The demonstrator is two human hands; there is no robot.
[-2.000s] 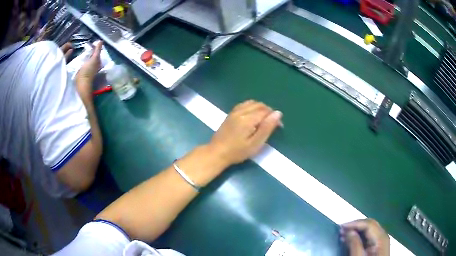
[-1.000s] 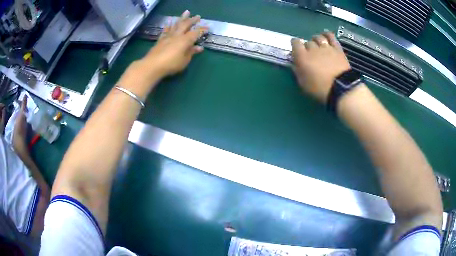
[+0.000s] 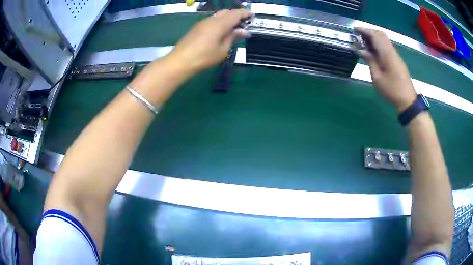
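Note:
My left hand (image 3: 215,39) and my right hand (image 3: 383,64) hold the two ends of a grey metal fixture (image 3: 301,31) with a row of pale spots. It lies over or just above the dark ribbed stack of fixtures (image 3: 301,54) at the far side; whether it touches the stack cannot be told. Another fixture bar (image 3: 102,70) lies on the far rail at the left, by the machine. A short dark block (image 3: 223,77) sticks out from the rail below my left hand.
A short slotted metal block (image 3: 386,159) lies at the right, partly behind my right forearm. The machine frame (image 3: 67,31) stands at the left, with a red button (image 3: 17,145). A white strip (image 3: 241,260) is at the near edge. Red (image 3: 436,31) and blue (image 3: 459,41) bins are far right.
The view has swung to the right. Both hands have left the bar on the far rail and now hold the ends of the fixture at the stack.

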